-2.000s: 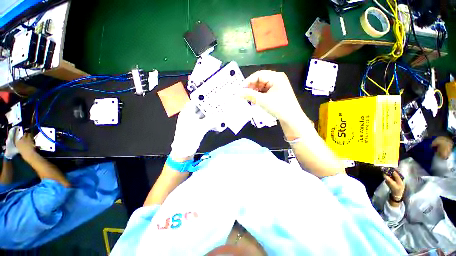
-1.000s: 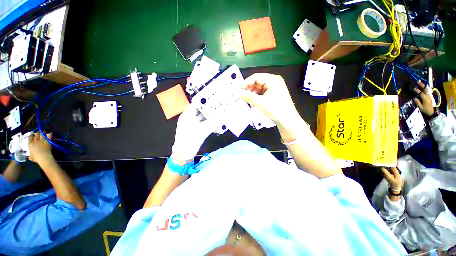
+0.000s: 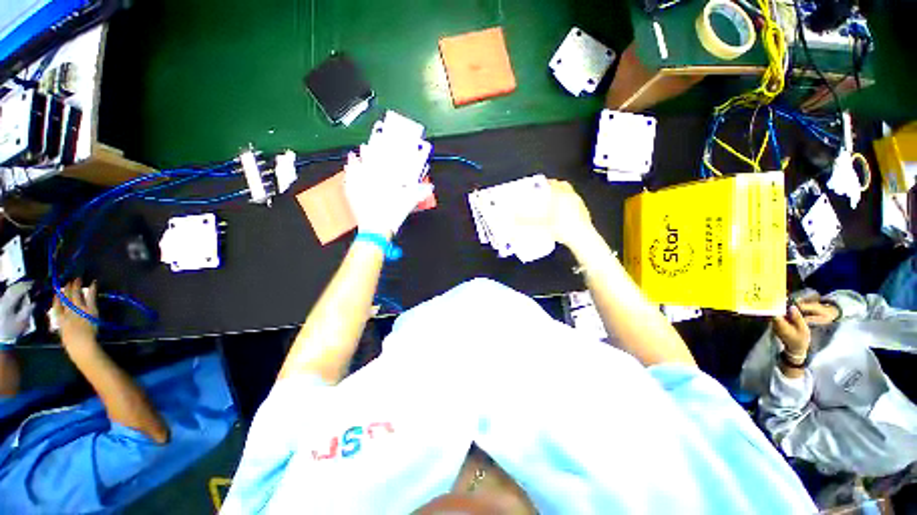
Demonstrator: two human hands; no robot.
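My left hand (image 3: 382,193), in a white glove with a blue wrist strap, lies on a white electronic unit (image 3: 402,136) at the near edge of the green surface. Whether its fingers grip the unit cannot be told, as white blends with white. Red-orange pads (image 3: 327,208) show beside and under this hand. My right hand (image 3: 565,213), bare, is at the right side of a fanned stack of white units (image 3: 508,213) on the black mat. Its fingers are washed out by glare, so its grip is unclear.
Single white units lie left (image 3: 191,242) and right (image 3: 624,145). A black unit (image 3: 340,89) and red-orange pad (image 3: 478,66) lie on green. Blue cables (image 3: 131,184) run left. A yellow carton (image 3: 707,244) stands right. People work on both sides.
My hands have moved apart. The large white unit between them is no longer held up. My left hand has moved up to the unit near the green surface. Items on the green surface have shifted left.
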